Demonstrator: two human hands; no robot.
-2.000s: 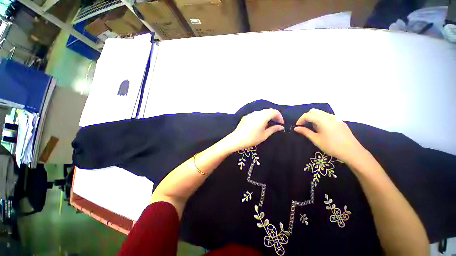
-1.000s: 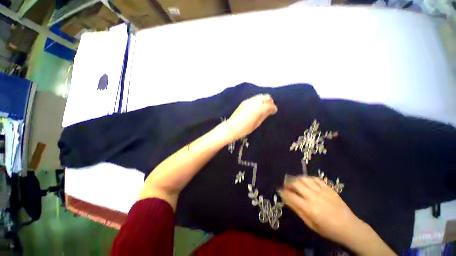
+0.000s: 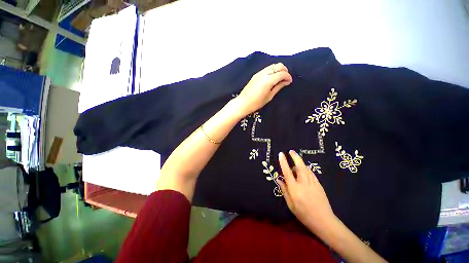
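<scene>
A black blouse (image 3: 216,128) with pale gold embroidery lies spread face up, its sleeves out to the sides. My left hand (image 3: 266,86) is at the neckline, its fingertips pinched together on the blouse beside the collar (image 3: 313,60). My right hand (image 3: 303,192) lies palm down on the lower front, fingers spread, between the two lines of stepped trim; it partly covers a flower. No tool shows in either hand. What exactly the left fingertips pinch is hidden.
The blouse lies on a white table (image 3: 205,31). White papers or folders (image 3: 105,61) are at the table's left end. A reddish-brown compartment (image 3: 110,199) is under the left edge. A blue item (image 3: 434,244) shows at lower right. Shelving stands at upper left.
My right hand left the collar, moved down the front and now lies flat with spread fingers. My left hand stays at the neckline. The view has shifted, so the collar appears higher.
</scene>
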